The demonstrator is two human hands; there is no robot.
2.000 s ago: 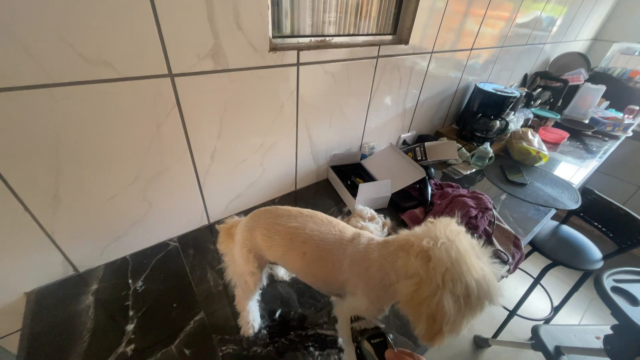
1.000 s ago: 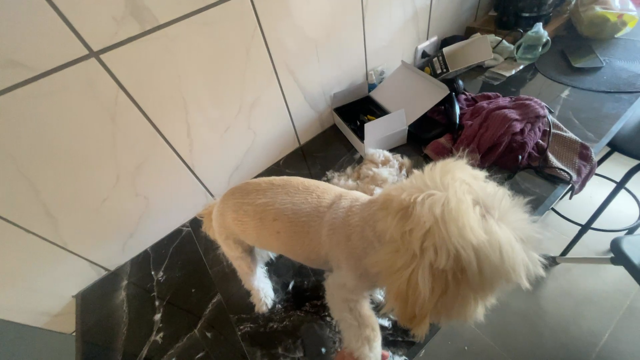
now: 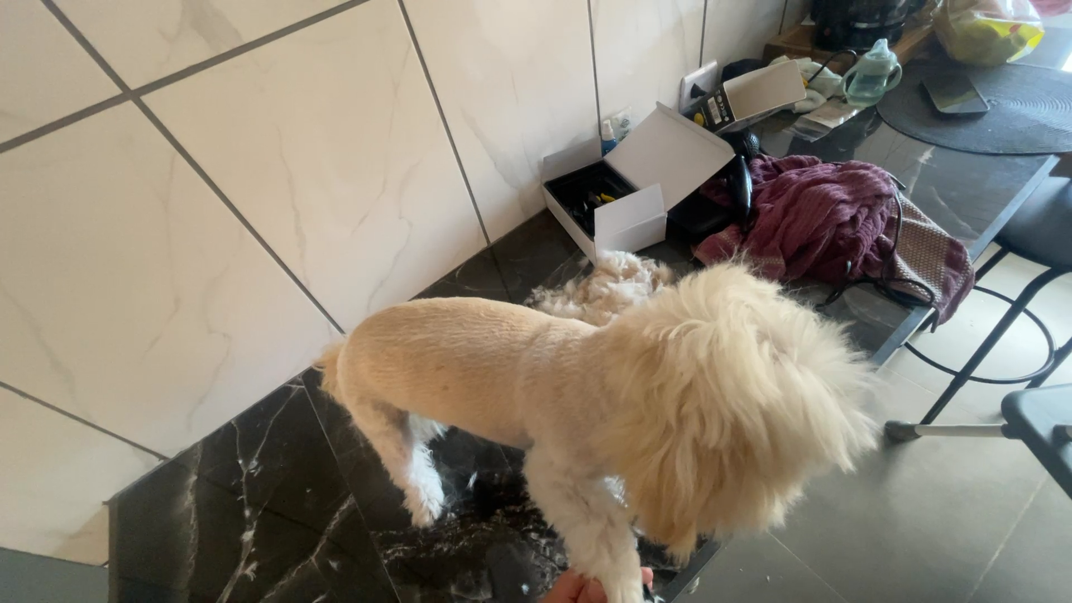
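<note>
A cream dog (image 3: 469, 368) with a closely clipped body and a long, fluffy head stands on the black marbled counter (image 3: 276, 502), facing right. At the bottom edge, fingers of what appears to be my left hand (image 3: 578, 588) are around its front paw. Another fingertip shows right of the paw beside a small dark thing; whether it belongs to my right hand cannot be told. A blurred dark object (image 3: 512, 571) is left of the paw. Loose clippings lie under the dog, and a pile of cut fur (image 3: 607, 289) lies behind its back.
Against the tiled wall stands an open white box (image 3: 630, 222) with dark items inside. A purple towel (image 3: 825, 213) and a black cable lie right of it. Farther back are a small carton (image 3: 758, 96), a sippy cup (image 3: 873, 75) and a round placemat (image 3: 984, 109). A stool (image 3: 1038, 226) stands at right.
The view has swung down and closer to the dog. Two seconds ago a black device showed beside fingers at the bottom edge; now fingers are around the front paw.
</note>
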